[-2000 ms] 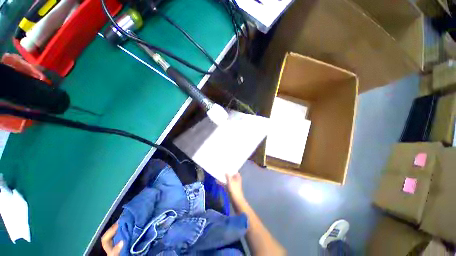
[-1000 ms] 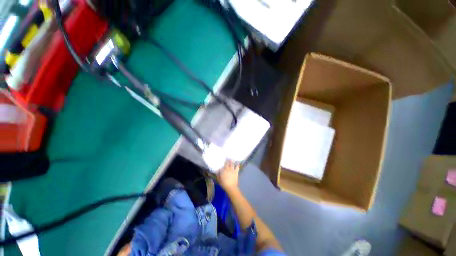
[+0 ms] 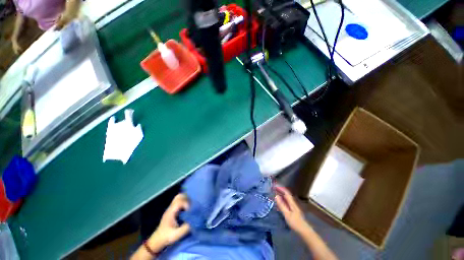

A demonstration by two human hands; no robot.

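Observation:
A bundled blue denim jacket (image 3: 234, 198) lies in front of my body at the green bench's edge. My left hand (image 3: 175, 221) grips the jacket's left side, with a red band at the wrist. My right hand (image 3: 287, 203) is at the jacket's right edge, slightly blurred; whether its fingers hold the cloth cannot be told. White packing sheets (image 3: 287, 152) lie beside the bench edge, just beyond my right hand and partly behind the jacket. A white work glove (image 3: 123, 137) lies flat on the green surface.
Open brown carton (image 3: 389, 198) with white sheets inside, on the floor at right. Flexible-arm stand (image 3: 277, 91) with hanging cables; red parts bin (image 3: 175, 76) with bottle; red tool bin (image 3: 239, 43); framed tray (image 3: 68, 96); blue bin (image 3: 19, 177); white board (image 3: 374, 25). A person's arms show top left.
The view has swung left, showing more bench. My right hand has left the white sheet and come back to the jacket's edge. My left hand now shows fully at the jacket.

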